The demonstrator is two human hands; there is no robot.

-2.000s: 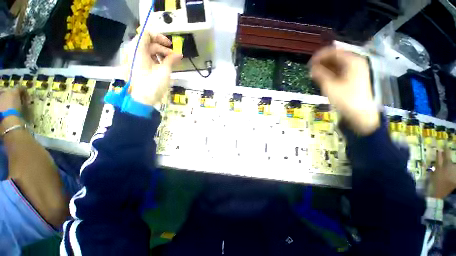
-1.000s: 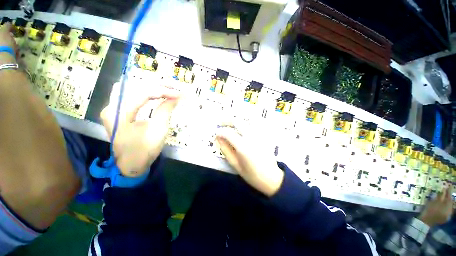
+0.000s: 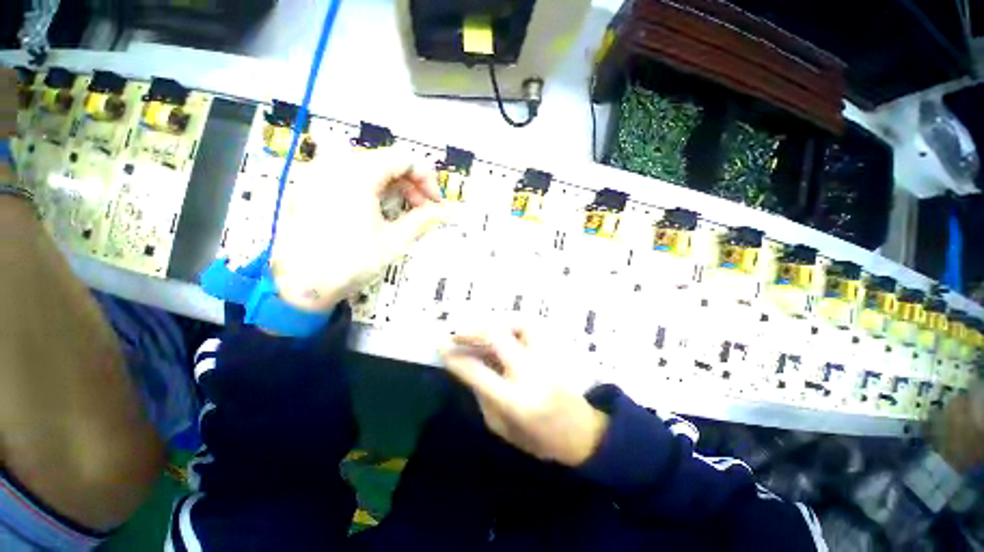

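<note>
The cream-white circuit boards [image 3: 637, 297] lie edge to edge in a long row, each with yellow and black parts at its far edge. My left hand [image 3: 351, 232], with a blue wrist strap [image 3: 283, 313], is over the boards at centre left. Its thumb and index finger are close together near the far-edge parts; any small part between them cannot be made out. My right hand [image 3: 518, 394] is at the boards' near edge, fingers curled, thumb near the fingertips. Whether it holds anything cannot be told.
Green component heaps [image 3: 655, 135] lie in black bins behind the boards, before a brown-red slatted stack [image 3: 734, 54]. A cream machine [image 3: 491, 81] with a black cable stands behind. A blue cord [image 3: 305, 108] runs up from my left wrist. Neighbours' arms show at left [image 3: 70, 356] and right.
Since one second ago, my left hand has moved up towards the far-edge parts and its fingers have come closer together. My right hand has drawn back to the near edge.
</note>
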